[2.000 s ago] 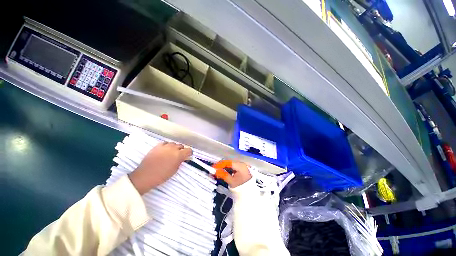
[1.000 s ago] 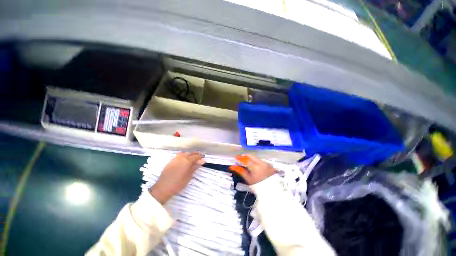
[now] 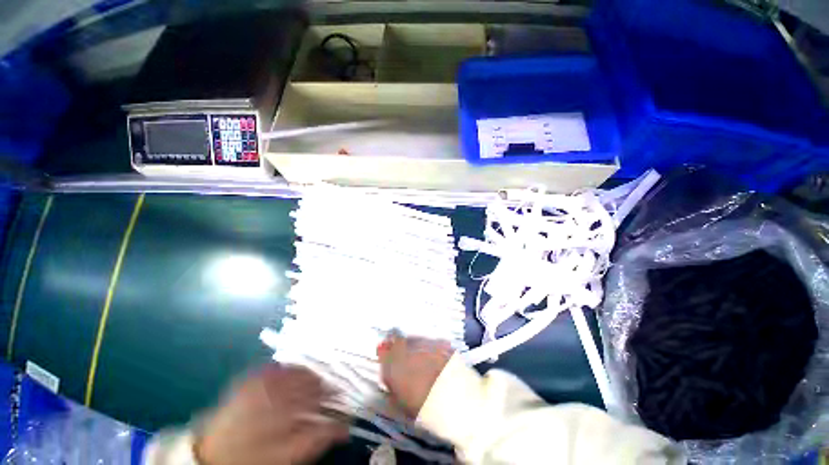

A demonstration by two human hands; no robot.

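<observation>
White strips (image 3: 377,263) lie side by side in a broad stack on the green bench mat. My left hand (image 3: 273,416) is blurred at the lower left edge of the stack, and its fingers are not clear. My right hand (image 3: 414,368) is over the near part of the stack, with curled fingers on or just above the strips. A small bit of orange-red shows at its fingertips; most of that item is hidden in the hand. Whether a strip is held in either hand cannot be told.
Tangled white strips (image 3: 545,245) lie right of the stack. A clear bag (image 3: 627,313) of black pieces (image 3: 727,345) is further right. Behind are a beige divided tray (image 3: 364,168), a small blue bin (image 3: 536,77), a larger blue tote (image 3: 700,82) and a digital scale (image 3: 193,141).
Both hands have moved from the far edge of the stack to its near end. The view has turned downward and shows more of the mat and bag. The orange tool is now mostly hidden.
</observation>
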